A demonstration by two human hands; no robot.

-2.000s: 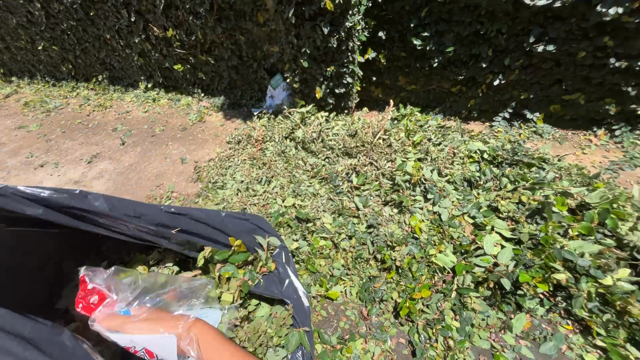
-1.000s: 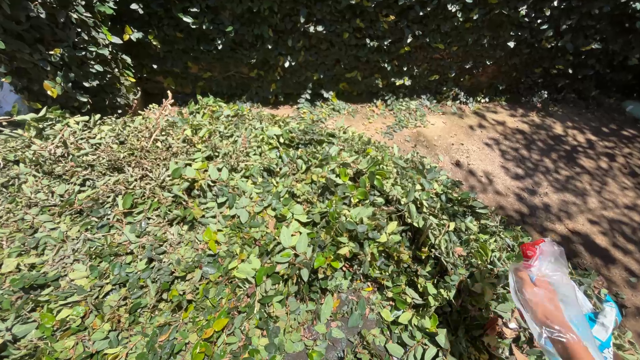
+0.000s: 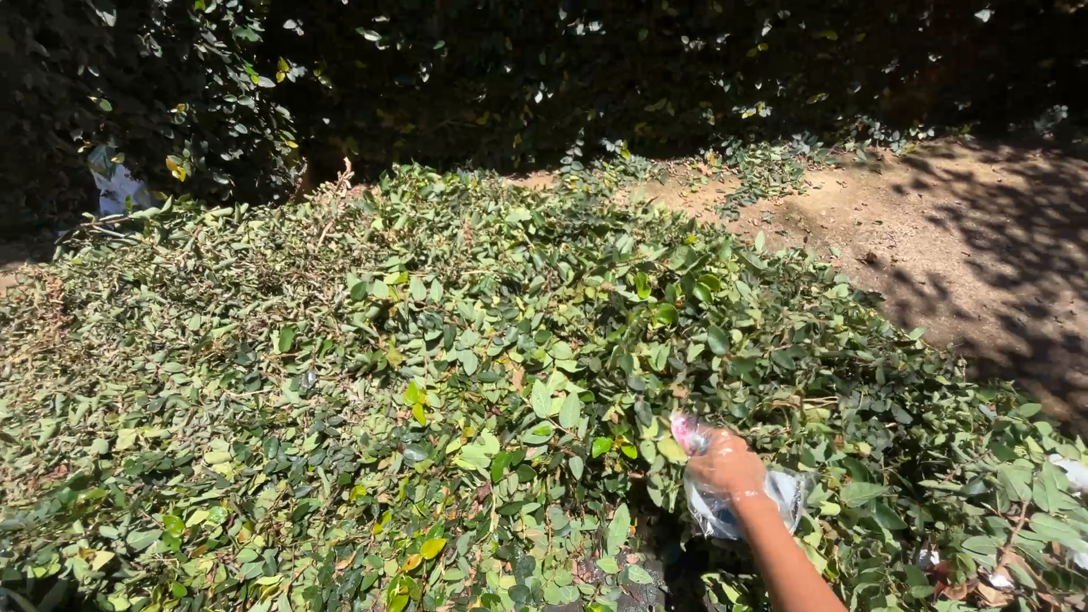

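Observation:
My right hand [image 3: 727, 466] is closed on a crumpled clear plastic bag [image 3: 790, 493], low and right of the middle. Part of the bag hangs below my fist, and a pink and blue piece [image 3: 687, 432] pokes out at its upper left. The hand is over a broad heap of cut leafy branches [image 3: 476, 365], close to a dark gap among the leaves. My left hand is not in view.
A dark leafy hedge [image 3: 527, 85] runs along the back. A whitish piece of litter [image 3: 121, 189] lies at its foot on the left. Bare dirt [image 3: 926, 229] with shadows is at right. White scraps [image 3: 1073, 473] lie among leaves at the right edge.
Two seconds ago my hand and the plastic bag were over an open black bag, which is now out of view. The view has swung right. The clear bag is now bunched in my fist.

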